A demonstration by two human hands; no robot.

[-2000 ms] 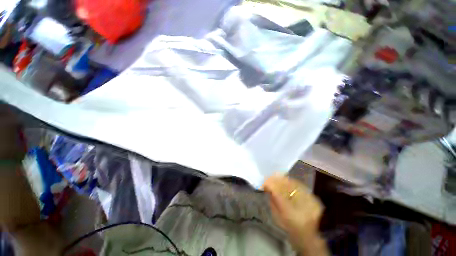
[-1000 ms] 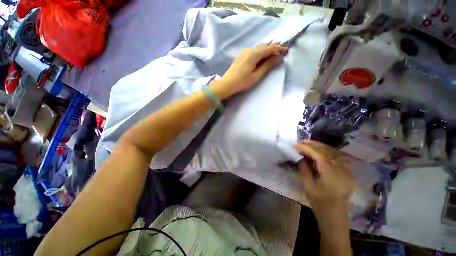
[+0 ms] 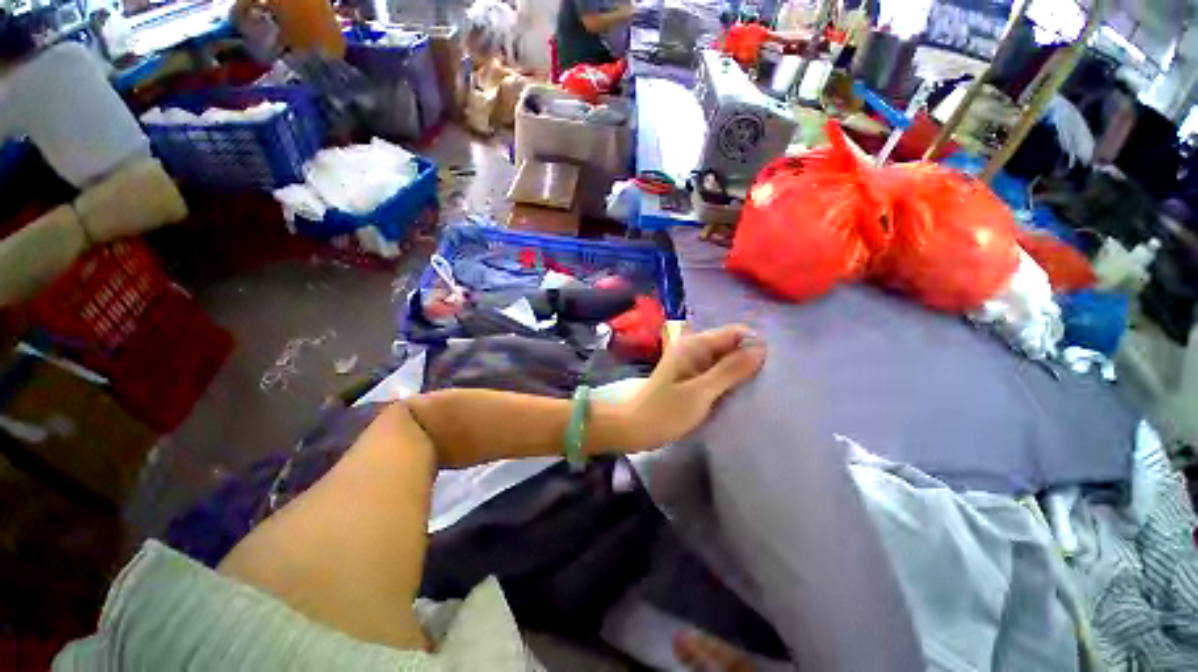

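A dark grey garment panel (image 3: 808, 505) rises blurred from the lower edge towards the table, right of centre. My left hand (image 3: 690, 391), with a green bangle at the wrist, pinches the panel's upper left edge. Only a small, blurred part of my right hand (image 3: 709, 652) shows at the bottom edge, beside the panel; its fingers and any hold are hidden. A pale grey panel (image 3: 966, 545) lies on the table to the right of the dark one.
A blue crate (image 3: 670, 278) with mixed pieces stands left of the grey-purple covered table (image 3: 972, 394). Red plastic bags (image 3: 874, 217) sit at its far side. Striped cloth (image 3: 1150, 565) lies at the right. Dark pieces (image 3: 552, 538) lie below my left arm. People are in the background.
The view has swung left from the machine to the crate and side table. My left hand has left the pale cloth by the needle area and now holds the dark grey panel up.
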